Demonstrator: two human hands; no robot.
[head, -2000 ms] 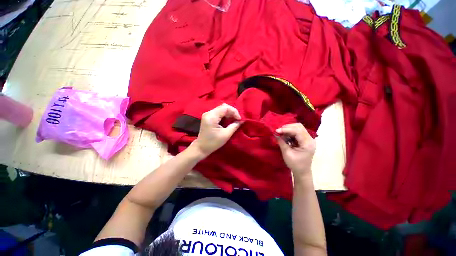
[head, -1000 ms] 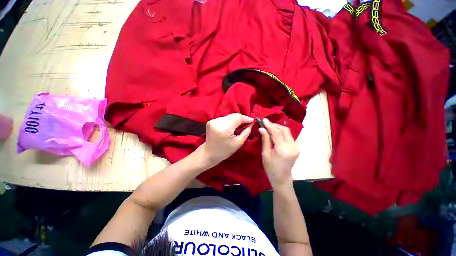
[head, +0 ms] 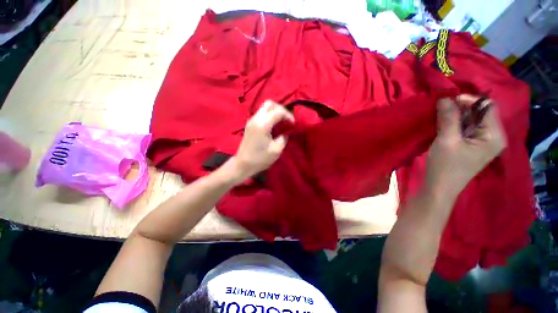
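A red garment [head: 373, 143] lies on the pale table, with one part stretched between my hands. My left hand [head: 264, 137] grips the cloth near the middle. My right hand [head: 466, 134] is raised at the right and pinches the cloth's other end between thumb and finger. Small dark thread snips [head: 476, 116] show in its fingers, partly hidden and blurred. A dark strip [head: 214, 161] shows at the garment's left, partly covered by my left forearm. A dark trim curve shows behind the stretched cloth.
A pink plastic bag [head: 92, 162] lies at left, with a pink cylinder [head: 13, 153] at the table's left edge. A red garment pile [head: 489, 202] with yellow-patterned trim [head: 443, 54] hangs over the right side. White plastic [head: 385, 33] and green plastic [head: 391, 7] lie behind.
My right hand has moved far right and up, drawing the cloth out taut from my left hand. The yellow-patterned curve of trim in the middle is now covered.
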